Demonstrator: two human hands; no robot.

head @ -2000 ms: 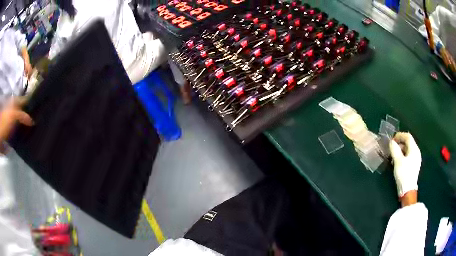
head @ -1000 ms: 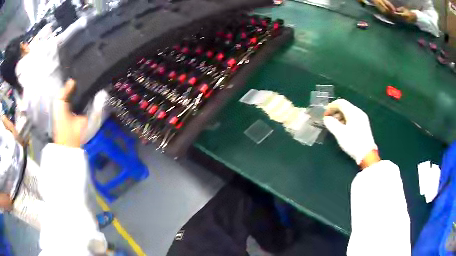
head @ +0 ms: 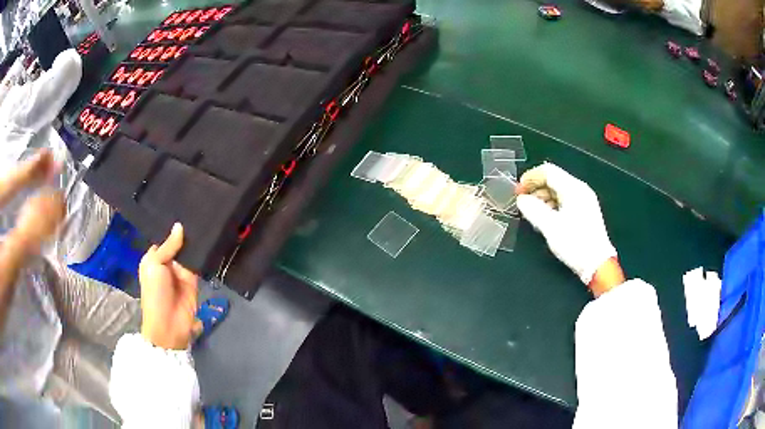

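Observation:
Clear square panels [head: 432, 193] lie fanned in an overlapping row on the green mat. One loose panel [head: 392, 234] lies left of the row. My right hand [head: 564, 214], in a white glove, pinches a clear panel [head: 501, 191] at the row's right end; its fingertips partly hide the edge. My bare left hand [head: 170, 293] is at the near edge of a black foam tray [head: 197, 126], thumb over the edge; its grip is unclear. This tray lies tilted over a lower tray [head: 314, 188] of red-and-black units with silver-handled clips.
More red units [head: 134, 75] fill a tray at the upper left. A red piece [head: 617, 136] lies beyond my right hand. White slips [head: 701, 302] lie beside a blue bin [head: 738, 310] at the right. Another person's hands [head: 33, 209] are at the left.
The black tray has come down over the clipped units and covers most of them. My left hand has moved to its near edge. My right hand stays at the panels while the view shifts.

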